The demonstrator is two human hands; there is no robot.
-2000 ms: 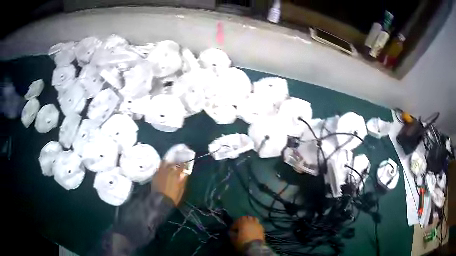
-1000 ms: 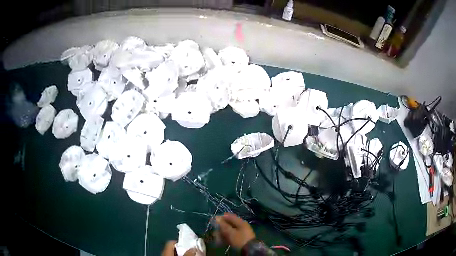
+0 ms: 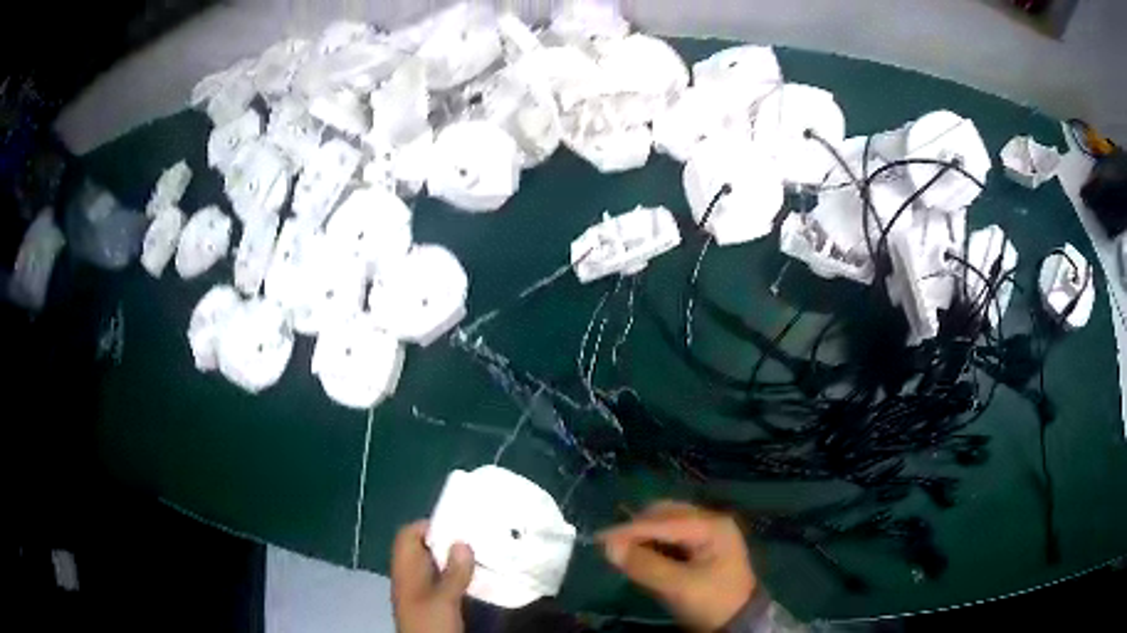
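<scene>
My left hand [image 3: 426,581] holds a white octagonal housing [image 3: 507,526] at the bench's front edge, its face with the small dark centre hole turned up. My right hand [image 3: 686,563] is just right of the housing, its thumb and fingers pinched on a thin pale wire end [image 3: 587,538] beside the housing's right edge; the tip is blurred. The black cable bundle [image 3: 791,427] lies above and right of my right hand, with thin pale strands [image 3: 531,396] at its left end.
Many white housings [image 3: 476,167] are heaped at the back and left. Housings with black cable [image 3: 945,161] stand at the right. One open housing with thin wires [image 3: 627,241] lies mid-bench. A crumpled clear bag [image 3: 109,225] is at far left.
The housing in my left hand has come up from the lower edge, its holed face now visible. My right hand has moved right, away from the loose strands. The view has tilted down.
</scene>
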